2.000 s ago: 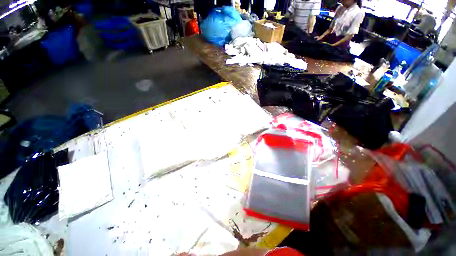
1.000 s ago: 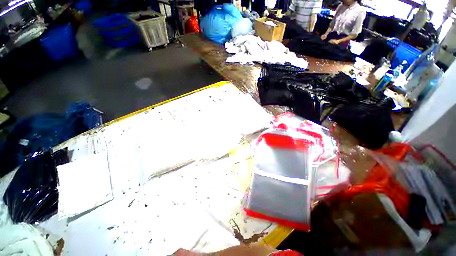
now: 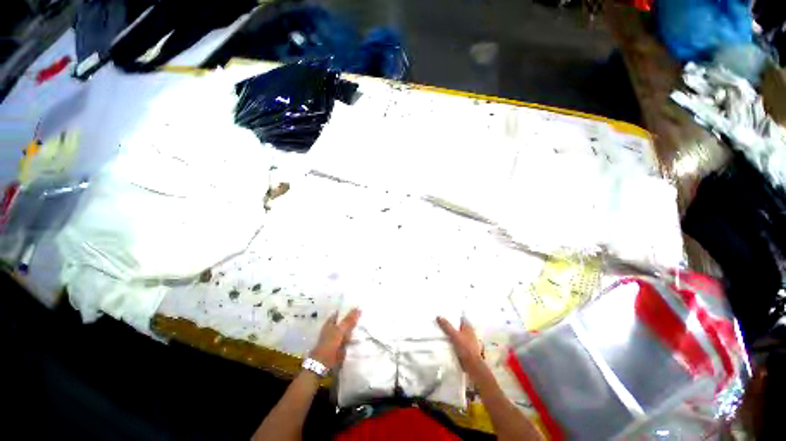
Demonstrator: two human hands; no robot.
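A folded white garment [image 3: 402, 372] lies at the near edge of the table, in front of my body. My left hand [image 3: 334, 339] rests at its left side, with a light band on the wrist. My right hand [image 3: 463, 343] rests at its right side. The garment lies between the two hands, its far part washed out by glare. Whether the fingers grip the cloth cannot be made out.
A rumpled white garment heap [image 3: 164, 207] is at left. A black plastic bag [image 3: 289, 103] lies at the far edge. Red-edged clear polybags [image 3: 595, 366] are at right, beside yellow paper [image 3: 556, 291]. Dark garments [image 3: 741, 232] lie on another table.
The view has swung left and down. Both hands and the folded white garment between them now show; earlier only part of a hand or forearm showed at the bottom edge.
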